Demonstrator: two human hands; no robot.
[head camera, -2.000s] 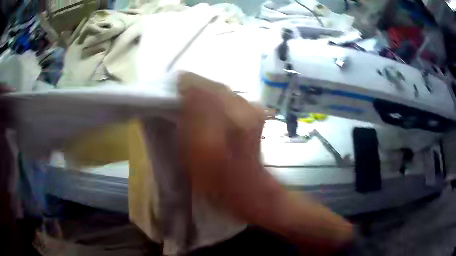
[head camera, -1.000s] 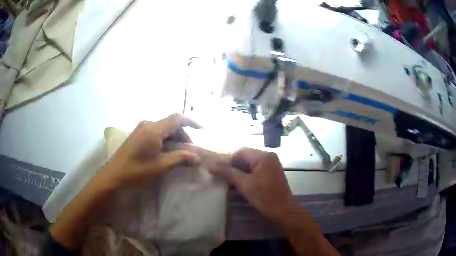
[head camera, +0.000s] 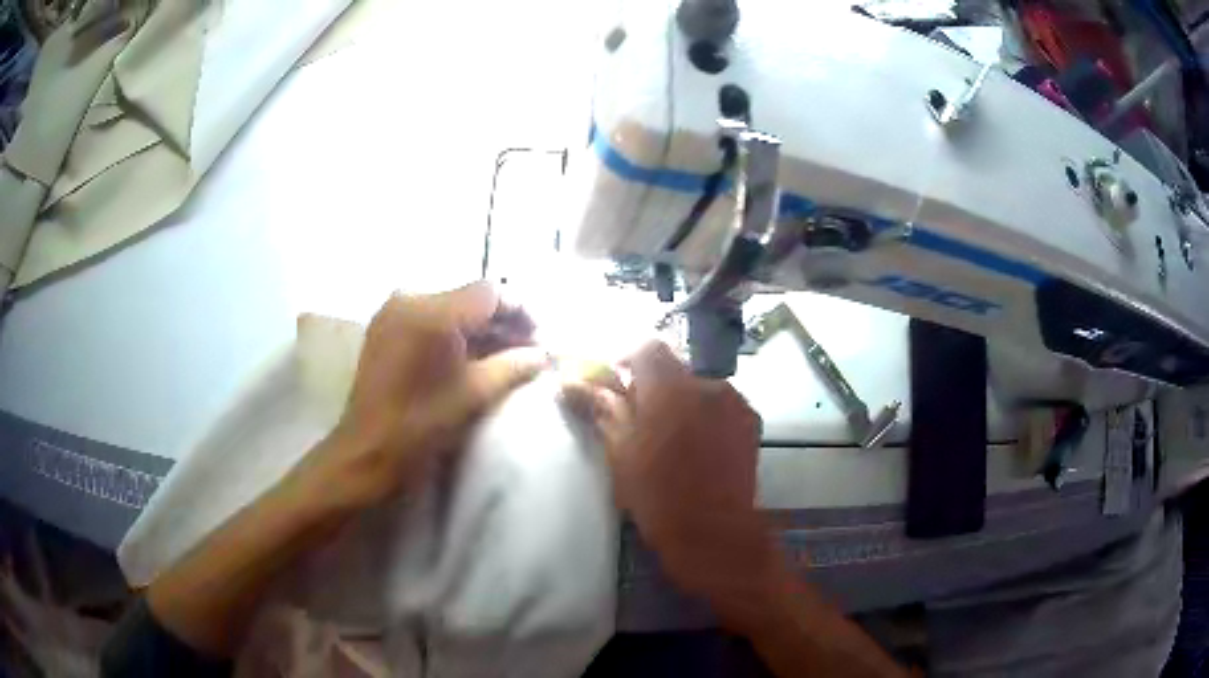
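Note:
A white cloth piece (head camera: 524, 530) hangs from my hands over the table's front edge, with a cream panel (head camera: 226, 464) beside it at the left. My left hand (head camera: 411, 384) pinches the cloth's upper edge between thumb and fingers. My right hand (head camera: 683, 450) grips the same edge close beside it, its fingertips just left of the dark cylinder (head camera: 716, 338) under the sewing machine head (head camera: 849, 225). The needle area is washed out by lamp glare, and it cannot be seen whether the cloth lies under the presser foot.
A thin jointed metal arm (head camera: 829, 371) lies right of the needle area. A black phone (head camera: 947, 431) and small snips (head camera: 1063, 444) lie farther right. A cream cloth pile (head camera: 126, 146) is at the back left. A ruler strip (head camera: 93, 477) runs along the front edge.
The raised cloth came down to the table in front of the needle. In the last second both hands moved slightly up, toward the needle, with the cloth edge, and the right hand came nearer the cylinder.

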